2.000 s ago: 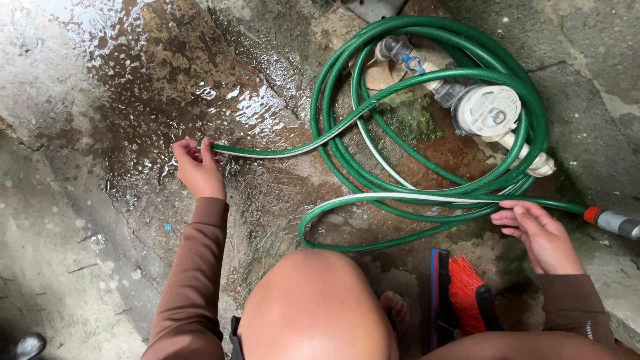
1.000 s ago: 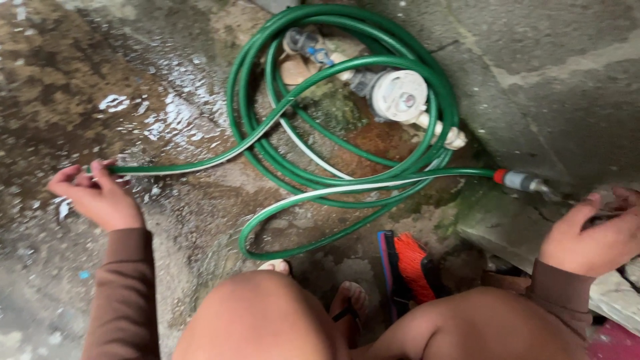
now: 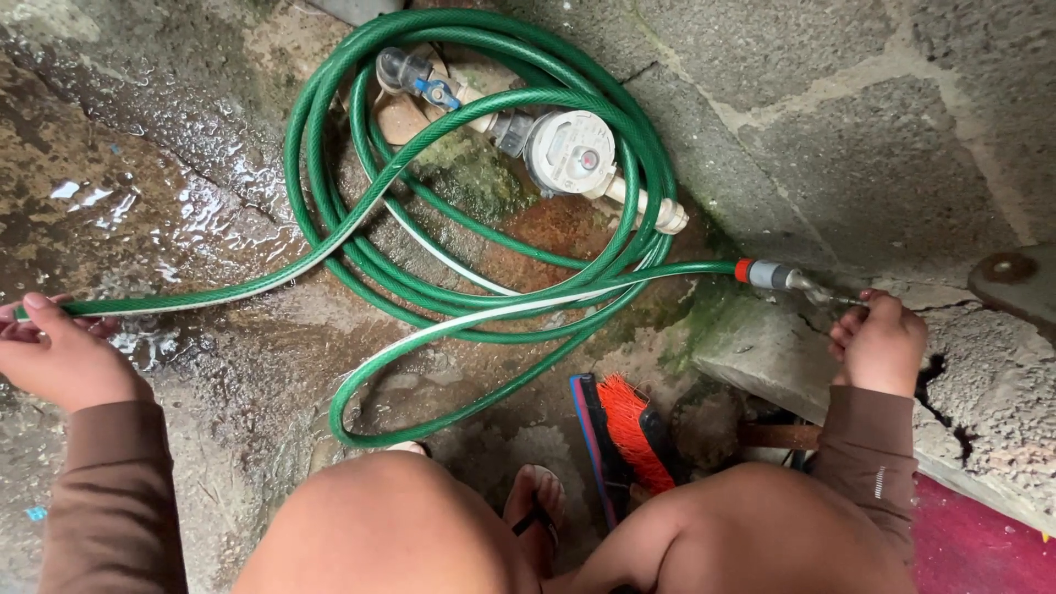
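A green garden hose with a white stripe lies in loops on wet concrete, around a white water meter. At the far left my left hand grips the hose near its end. The hose's grey and orange connector lies at the right, and water runs from its tip. My right hand is beside that water with its fingers bent; whether it pinches something thin there I cannot tell. A blue-handled valve sits on the pipe joined to the meter.
A broom head with orange bristles stands on the ground before my knees. A concrete block wall rises at the right, with a cracked ledge below it. Something magenta is at the lower right.
My right hand has moved right, from beside the hose to past the connector. Water shows at the connector's tip now. The left hand keeps its hold on the hose. The view has shifted.
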